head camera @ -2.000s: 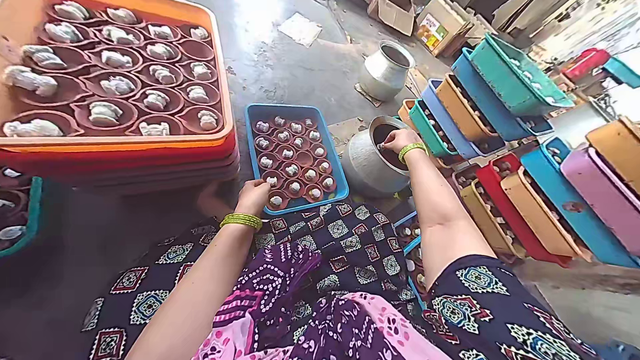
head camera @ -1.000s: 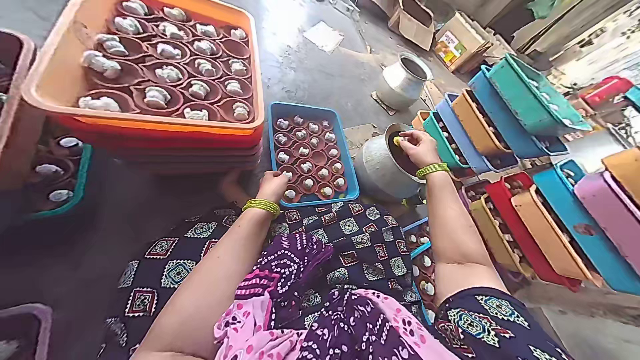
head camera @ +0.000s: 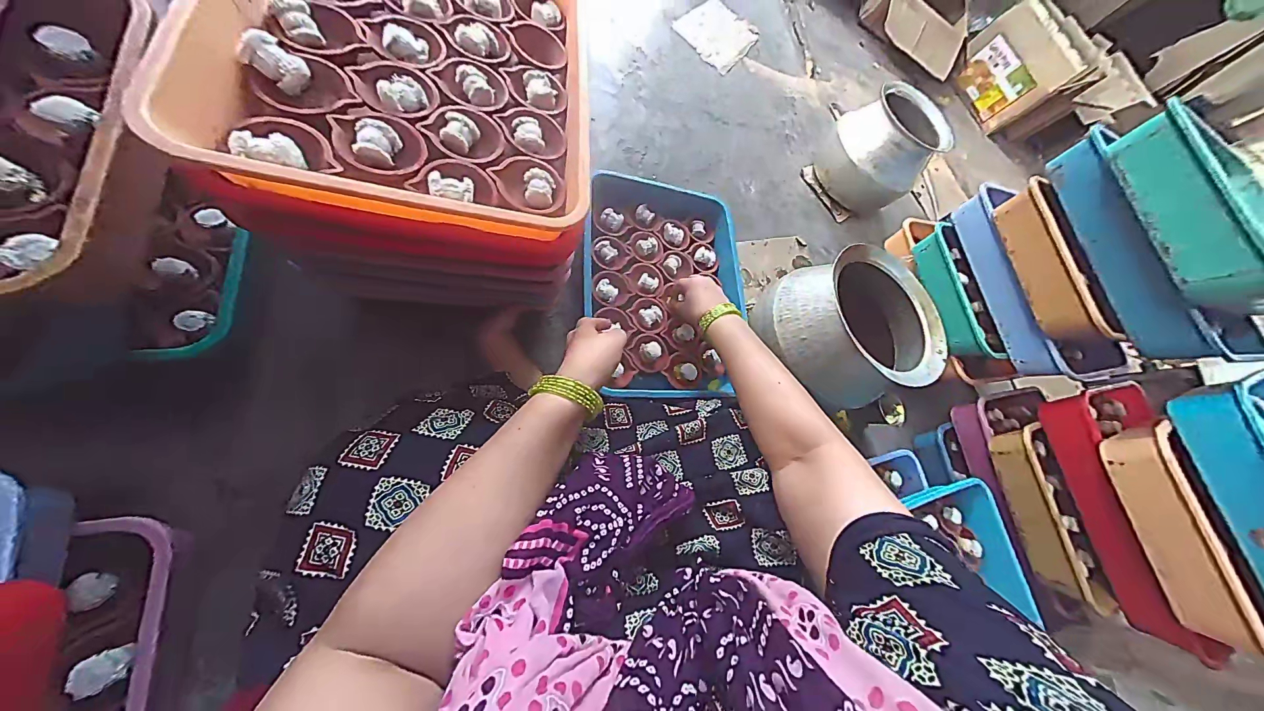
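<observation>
A blue plastic tray (head camera: 733,259) lies in front of my lap, filled with small reddish-brown clay cups, many holding a white cotton-like piece (head camera: 650,351). My left hand (head camera: 595,348) is at the tray's near left edge, fingers bent around something whitish too small to make out. Over the cups at the right side is my right hand (head camera: 699,298), fingertips pointing down; whether it holds anything is hidden. Just right of the tray, a dented metal pot (head camera: 812,321) leans with its dark mouth towards the right.
An orange tray (head camera: 158,89) of similar cups tops a stack at upper left. More filled trays stand at far left. A second metal pot (head camera: 859,148) sits beyond the first. Stacked coloured trays (head camera: 1062,267) line the right side, with cardboard boxes (head camera: 1022,69) behind.
My right hand has moved left from the near pot's mouth to over the cups. My left hand stays at the tray's near left edge. The view has shifted.
</observation>
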